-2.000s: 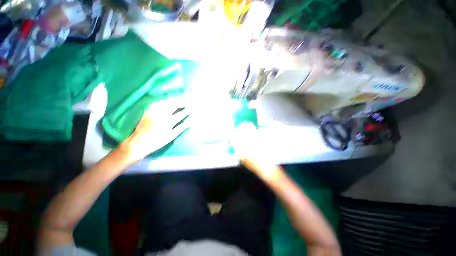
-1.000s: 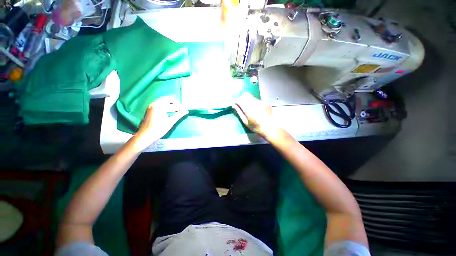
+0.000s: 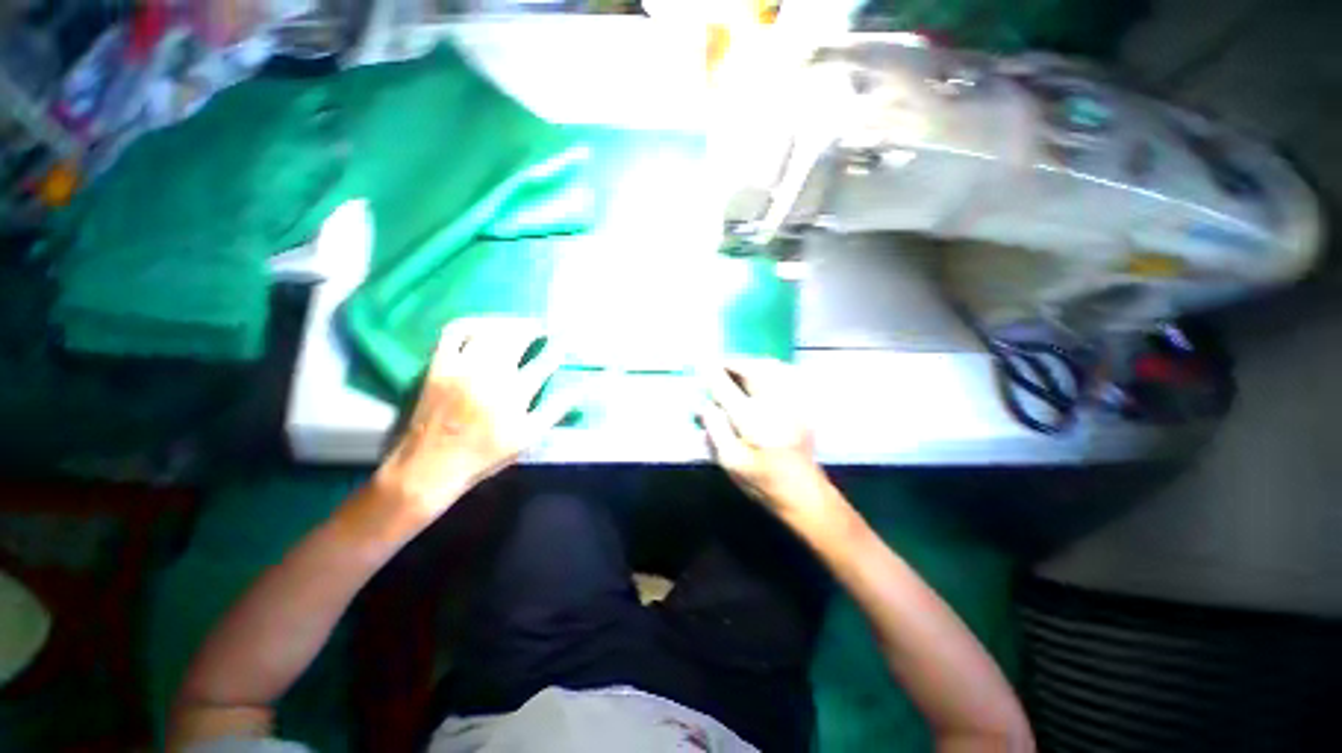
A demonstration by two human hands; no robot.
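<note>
A green fabric panel [image 3: 486, 280] lies on the white sewing machine table, its middle washed out white by the lamp. A thin dark fold line runs across it between my hands. My left hand [image 3: 478, 400] rests on the near left part of the cloth, fingers spread. My right hand [image 3: 760, 427] rests on the near right part, fingers slightly apart; glare hides its fingertips. The off-white machine head [image 3: 1060, 162] stands to the right, blurred. Its needle area [image 3: 768, 236] is over the cloth's far right part, with details lost in glare.
Folded green pieces [image 3: 162, 280] lie at the left, overhanging the table [image 3: 331, 427]. Black looped scissor handles [image 3: 1039, 386] lie under the machine arm. Blurred small clutter [image 3: 111, 88] is at the far left. An orange item [image 3: 718, 44] stands behind in the glare. Green cloth [image 3: 920, 589] hangs at right.
A second ago both hands pinched a raised folded edge; now the cloth lies flatter, with my left fingers spread and my right hand lowered onto it. The camera view has also shifted.
</note>
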